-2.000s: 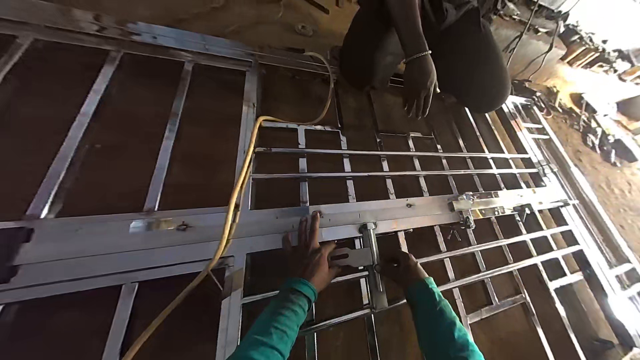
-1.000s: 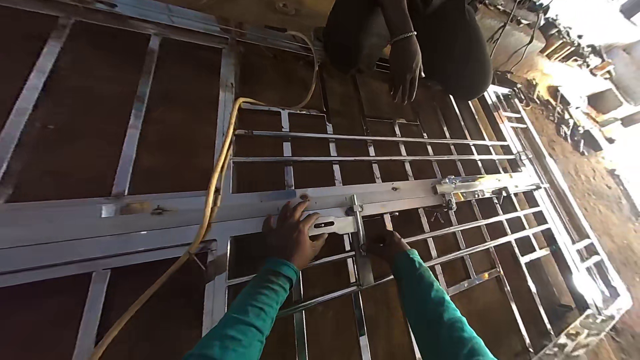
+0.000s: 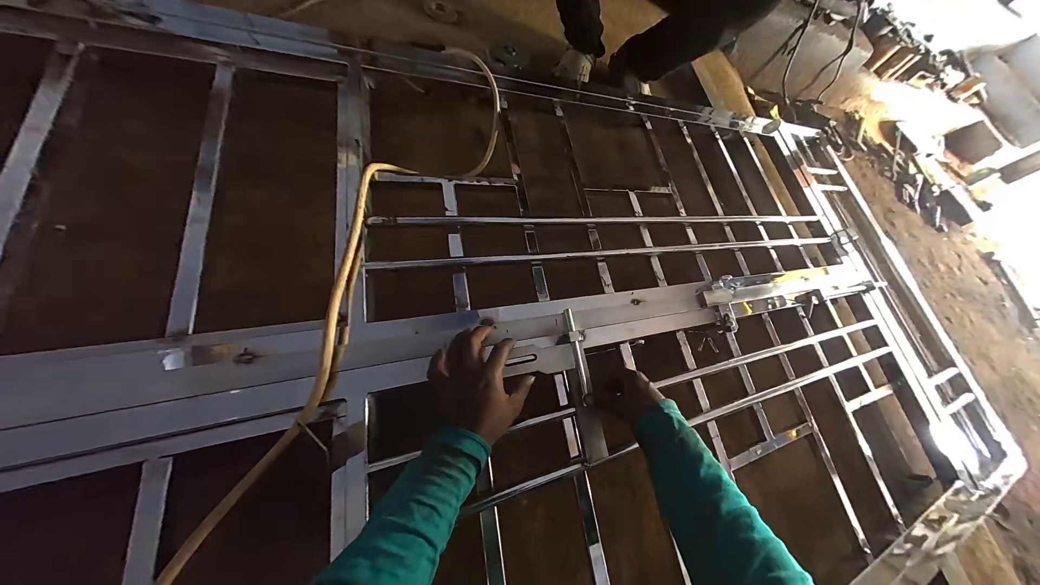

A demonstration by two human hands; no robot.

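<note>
A welded metal gate frame [image 3: 268, 349] of flat and round bars lies flat before me. My left hand [image 3: 478, 382] rests with bent fingers on a slotted metal plate [image 3: 532, 359] at the central rail. Just right of it, a metal slide bolt [image 3: 578, 349] crosses the rail, with a flat metal strip [image 3: 593, 435] below it. My right hand [image 3: 627, 398] is at the lower end of the bolt, its fingertips partly hidden in shadow. Farther right, a latch assembly [image 3: 721, 302] sits on the same rail.
A yellow hose or cable [image 3: 341, 301] runs over the frame, left of my hands. A co-worker's dark-clothed legs [image 3: 691, 32] and gloved or shadowed hand [image 3: 578, 32] are beyond the far edge. Tools and scrap [image 3: 926, 179] lie on the ground at right.
The co-worker's bare hand, earlier hanging over the frame, is no longer there, and the legs have shifted back. My hands stay around the plate and bolt.
</note>
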